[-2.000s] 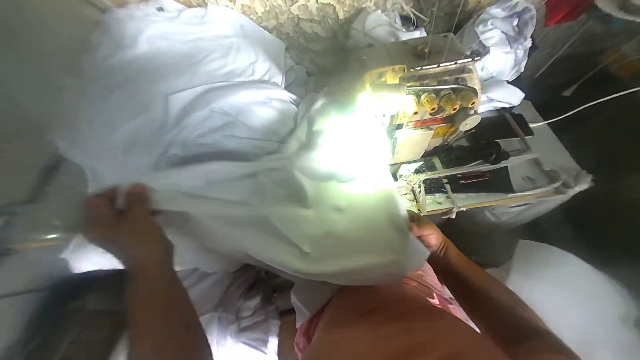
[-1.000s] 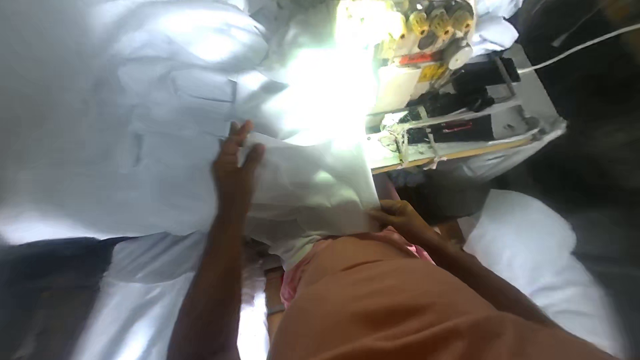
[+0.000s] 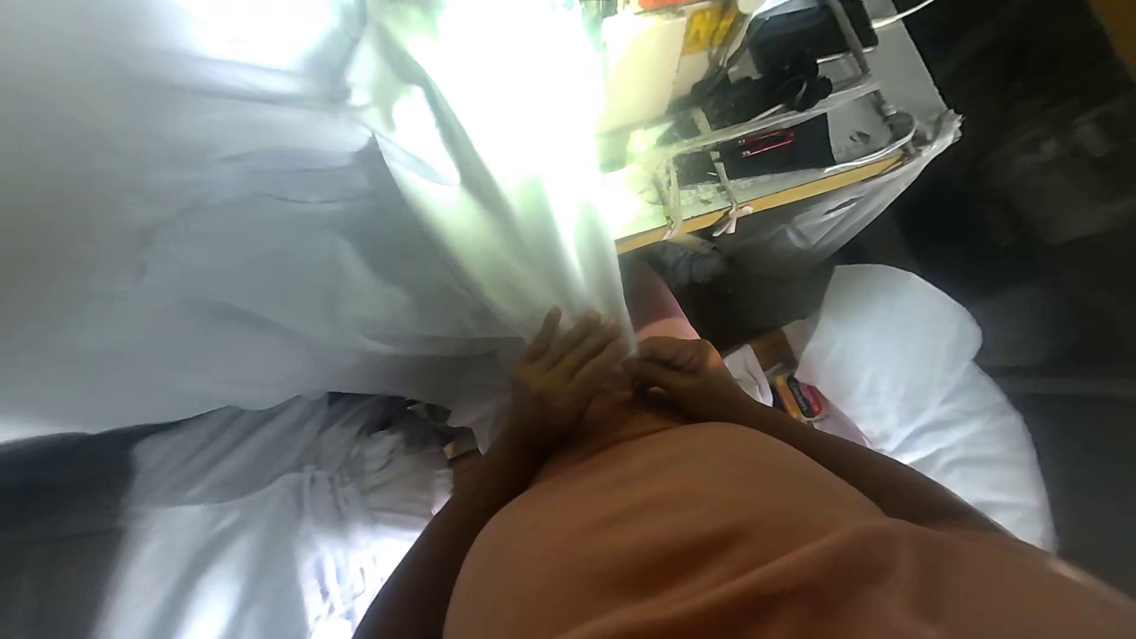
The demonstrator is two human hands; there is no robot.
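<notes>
A large white cloth [image 3: 311,257] spreads over the left and middle of the view and narrows into folds near my body. My left hand [image 3: 568,368] lies on the folds near the cloth's lower right corner, its fingers spread. Just to its right, my right hand [image 3: 679,368] pinches the cloth's edge between thumb and fingers. Beyond my hands stands a sewing machine, probably an overlock [image 3: 657,62], partly washed out by a bright light. The part of the cloth nearest the machine is lost in the glare.
The machine table [image 3: 754,200] has a yellowish edge with cloth strips tied round it. A small red metallic item [image 3: 766,142] lies on it. White cloth [image 3: 914,373] is bundled at the right, beside a red and yellow item [image 3: 803,397]. More white cloth [image 3: 240,524] hangs at lower left.
My left hand has come right across the cloth, close beside my right hand. The cloth by the machine is now drawn into folds. My right hand stays at the cloth's edge.
</notes>
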